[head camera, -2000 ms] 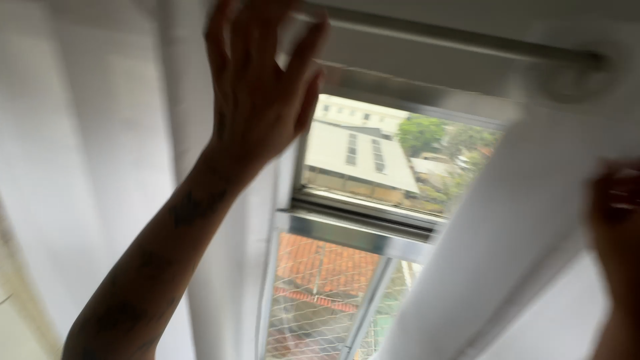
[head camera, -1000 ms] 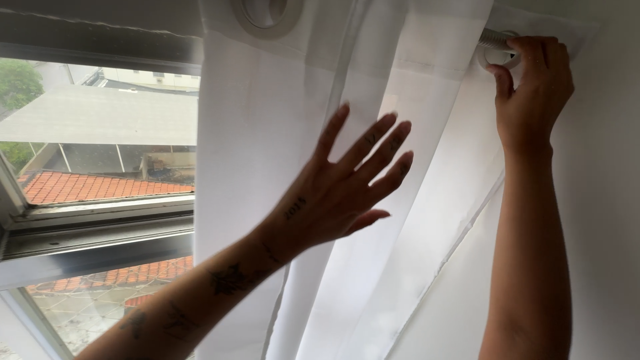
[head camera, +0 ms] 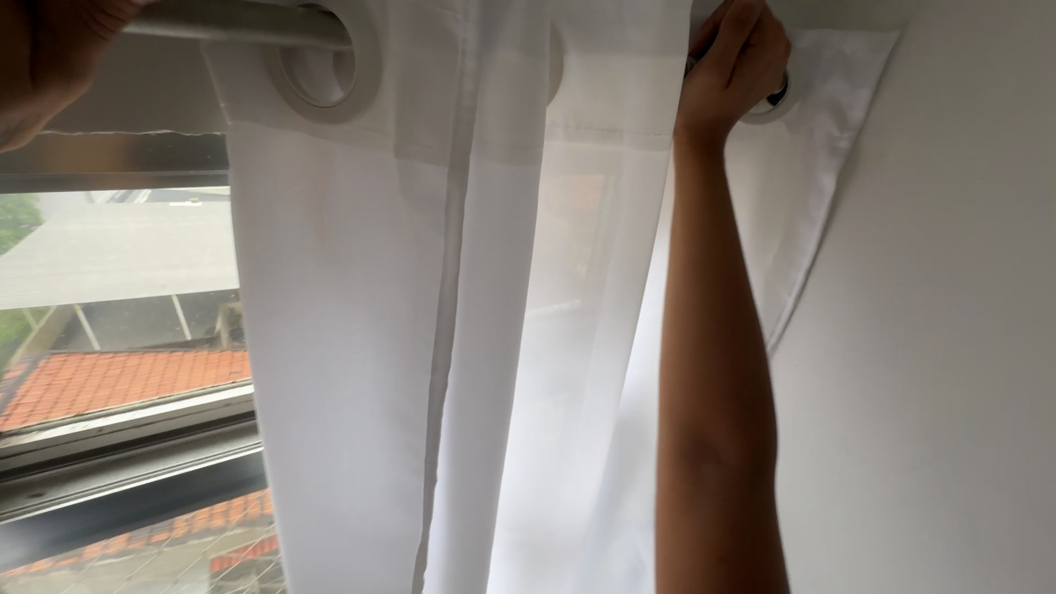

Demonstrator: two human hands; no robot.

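Observation:
A white grommet curtain (head camera: 363,330) hangs from a metal curtain rod (head camera: 239,22) that passes through its ring (head camera: 318,74). Up at the top left corner, my left hand (head camera: 49,62) is at the rod's left part; its fingers are mostly out of frame, so its hold cannot be told. My right hand (head camera: 734,62) is closed around the rod's right part, between the curtain's folds, beside another ring (head camera: 775,103) near the curtain's outer edge. The rod between the hands is largely hidden by the cloth.
At left is a window with a metal frame (head camera: 140,462); tiled roofs (head camera: 124,384) and a pale roof (head camera: 132,247) show outside, with netting low down. A plain wall (head camera: 924,330) stands at right, beside the curtain's edge.
My left hand, spread in front of the curtain a second ago, is now up at the rod on the left. My right hand remains up at the rod's right part.

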